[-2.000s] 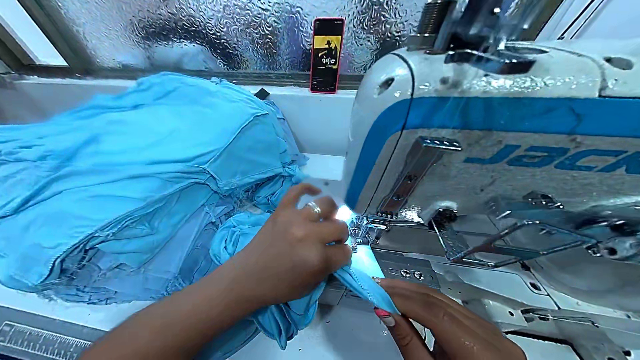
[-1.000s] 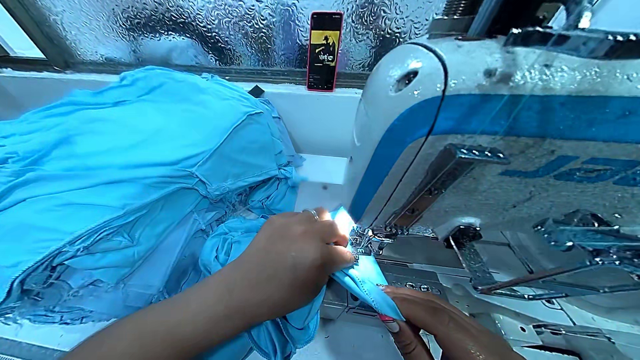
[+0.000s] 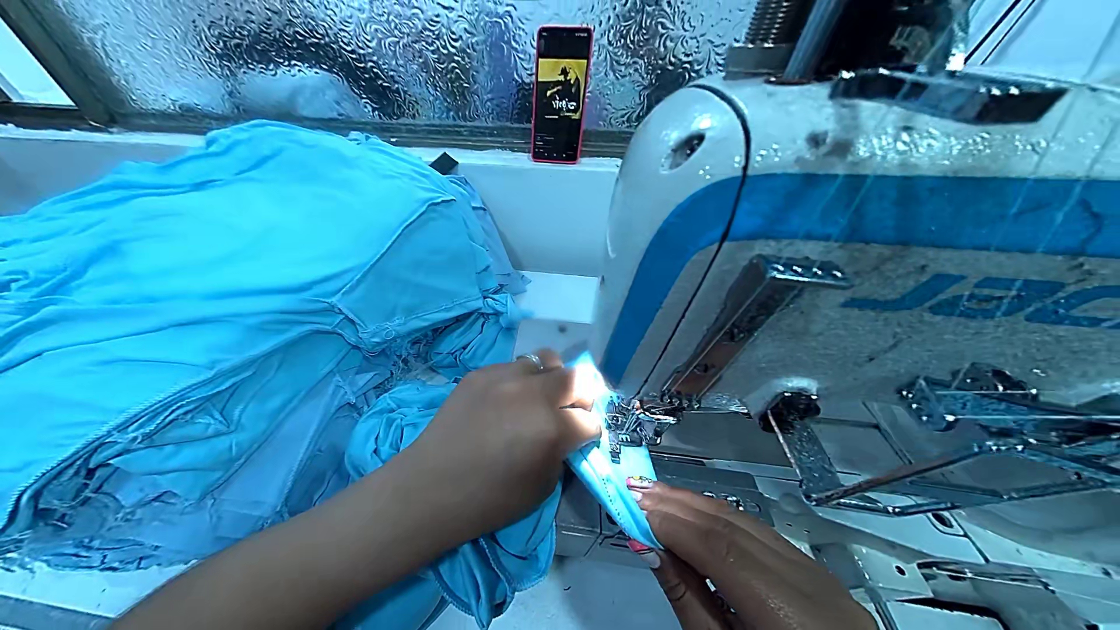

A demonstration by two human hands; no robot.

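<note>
My left hand [image 3: 516, 429], with a ring on one finger, grips a folded edge of light-blue knit fabric [image 3: 604, 490] just left of the presser foot [image 3: 632, 429] of a Jack sewing machine [image 3: 875, 315]. Between the thumb and fingers of my right hand [image 3: 726, 542], its nails painted, the near end of the same edge is pinched. Stitching shows along that strip. The rest of the piece hangs bunched [image 3: 499, 560] below my left wrist. Lamp light glares on my left fingertips, and the needle point cannot be made out.
A large pile of light-blue garments [image 3: 236, 245] lies to the left. Behind it, a phone in a red case [image 3: 561, 96] leans upright against the textured window [image 3: 420, 61] on the sill. Metal guide arms [image 3: 927, 481] jut out at the right, above the machine bed.
My left hand has moved from a raised, blurred position over the fabric to a closed grip beside the presser foot. The right hand keeps its pinch on the strip. The view has shifted slightly.
</note>
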